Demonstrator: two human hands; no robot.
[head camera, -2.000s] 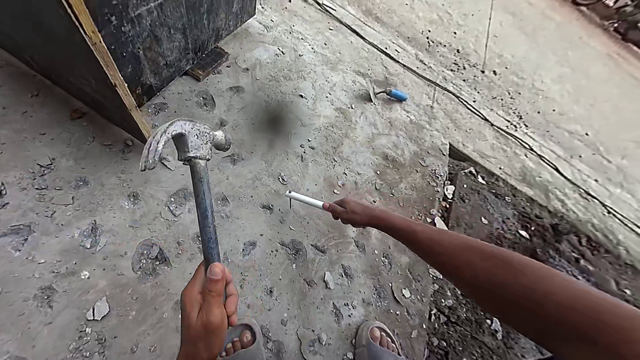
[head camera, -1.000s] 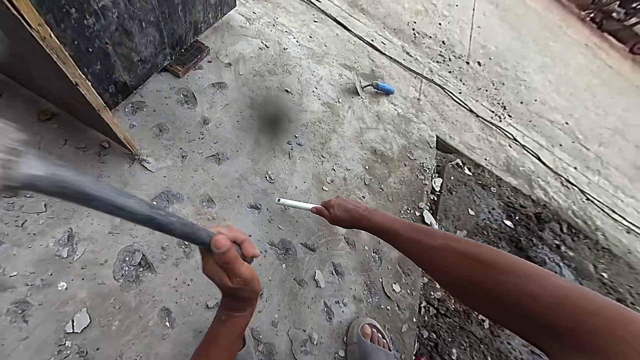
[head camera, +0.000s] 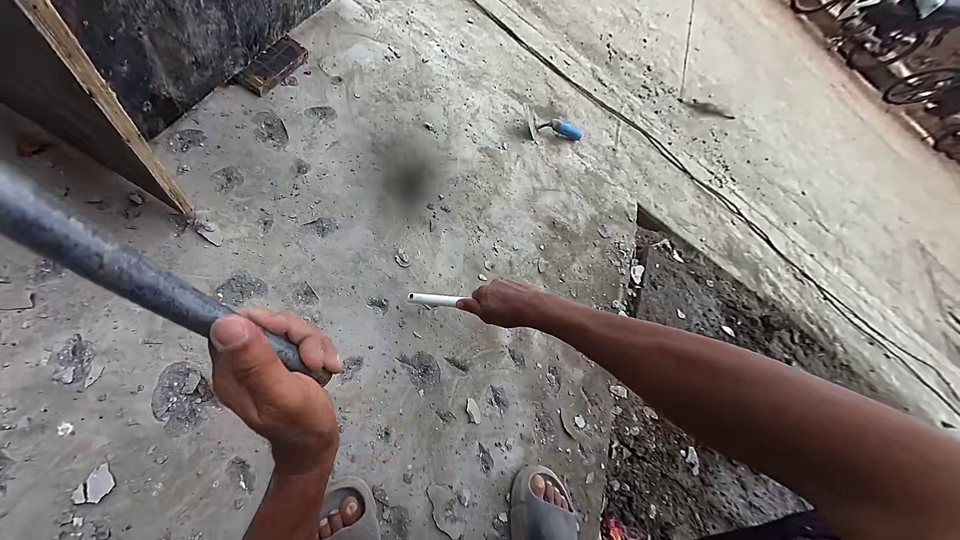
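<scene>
My left hand (head camera: 277, 375) grips the lower end of the metal handle (head camera: 135, 274) of a claw hammer. The handle slants up to the left edge, and the hammer's head lies outside the view. My right hand (head camera: 504, 302), on an outstretched arm, is closed around a white tube (head camera: 435, 300) whose open end points left. Below the tube is the chipped concrete floor (head camera: 480, 225), with shallow pits and loose flakes; whether the tube touches it I cannot tell.
A trowel with a blue handle (head camera: 566, 130) lies on the concrete beyond my right hand. A dark panel with a wooden edge (head camera: 105, 97) stands at upper left, near a brick-like block (head camera: 274, 66). A black cable (head camera: 660, 146) crosses at right, beside a rough recess (head camera: 720, 322). Bicycles (head camera: 919, 86) stand far right.
The hammer was upright two seconds ago with its claw head showing; my left hand has tilted it leftward and its head has left the view. My right hand still holds the white tube.
</scene>
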